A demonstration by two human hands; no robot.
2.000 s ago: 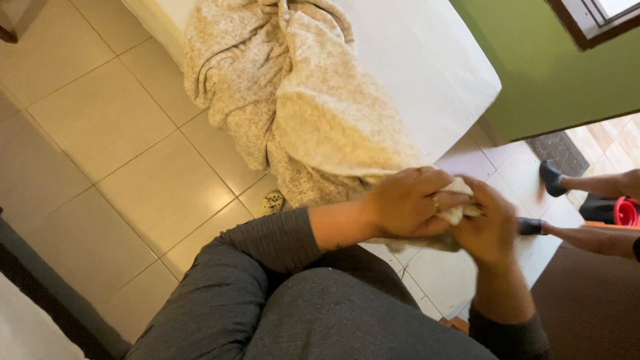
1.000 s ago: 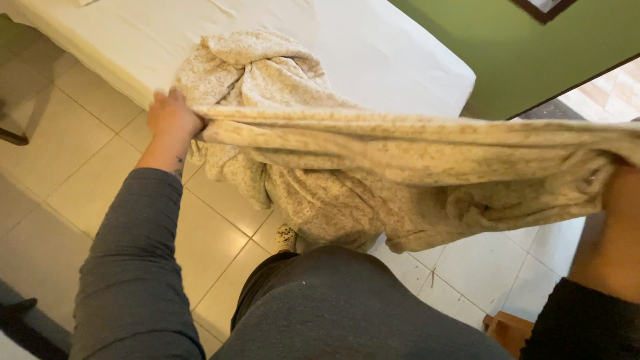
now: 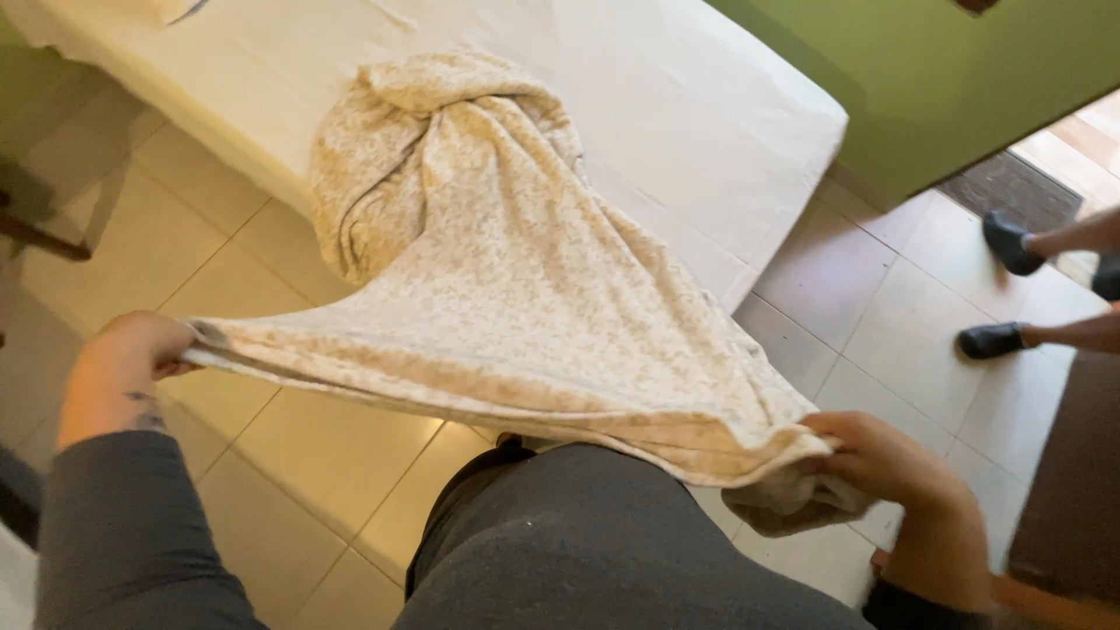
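A beige mottled blanket (image 3: 560, 289) is stretched between my hands in front of my waist. My left hand (image 3: 140, 350) grips its edge at the left. At the right, my right hand (image 3: 875, 455) holds another part of the same edge, and a bunched fold hangs below those fingers. The far part of the blanket lies twisted in a heap on a bed or mattress with a white sheet (image 3: 700, 114) and droops over its near side. My fingertips are partly hidden by the cloth.
Pale tiles cover the floor (image 3: 341, 455). Another person's legs, in dark shoes (image 3: 993, 341), stand at the right near a dark mat (image 3: 1011, 192). A green wall or panel (image 3: 910, 96) is behind the bed's corner. A brown surface (image 3: 1067, 481) stands at lower right.
My hands were together on the cloth, then pulled wide apart. Since one second ago my left hand has come down toward me and the blanket's edge has opened out below the heap.
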